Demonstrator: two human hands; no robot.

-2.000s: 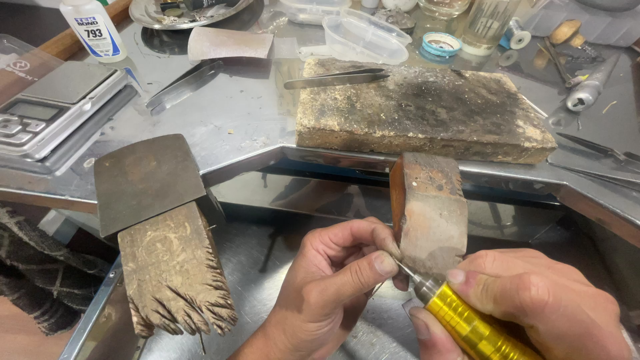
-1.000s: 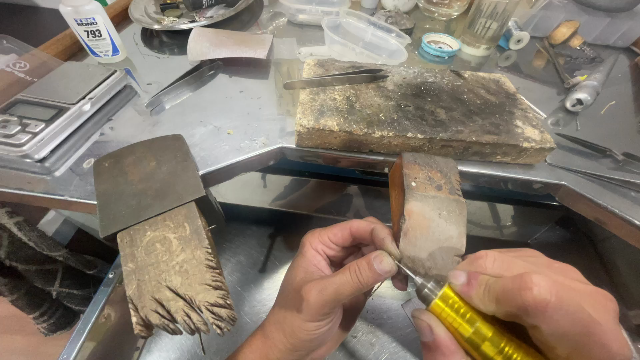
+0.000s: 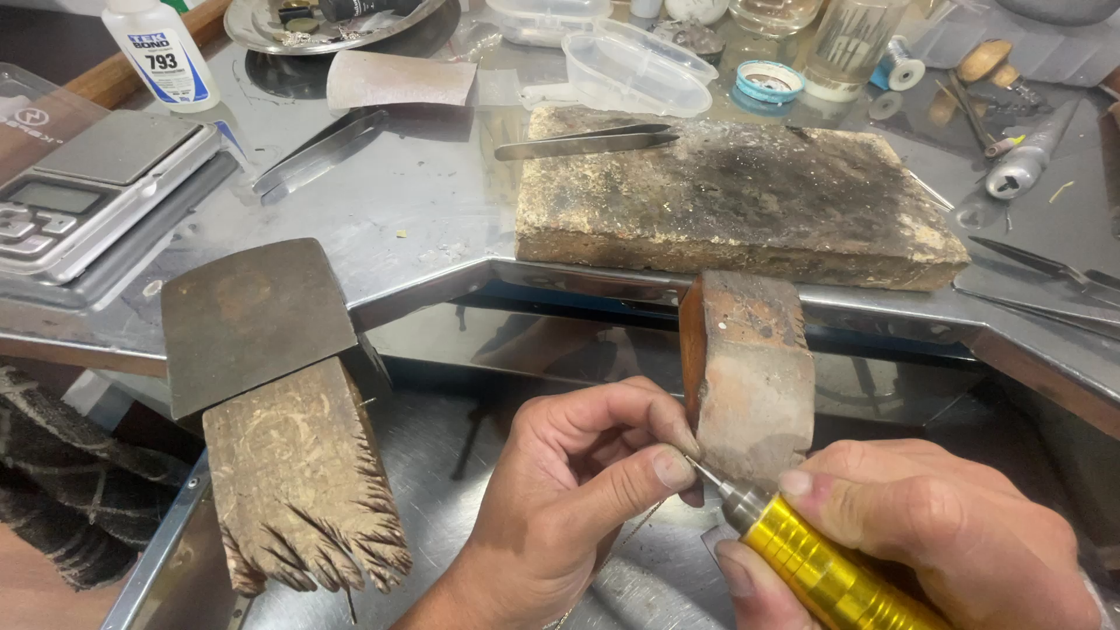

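Observation:
My right hand (image 3: 927, 525) grips a yellow metal rotary handpiece (image 3: 827, 560), whose thin bit points up and left to the fingertips of my left hand (image 3: 586, 490). Between its thumb and forefinger my left hand pinches a tiny piece, mostly hidden by the fingers. A fine chain (image 3: 637, 528) hangs below them. Both hands are in front of a worn bench pin block (image 3: 757, 385), the left fingertips close to its lower left edge; whether they touch it I cannot tell.
At left, a notched wooden bench pin (image 3: 302, 472) juts out beneath a curved metal plate (image 3: 254, 319). A scorched soldering block (image 3: 735, 201) bears tweezers (image 3: 586, 144). Around it are a digital scale (image 3: 96, 192), a glue bottle (image 3: 162, 57), other tweezers (image 3: 319, 153) and plastic tubs (image 3: 639, 70).

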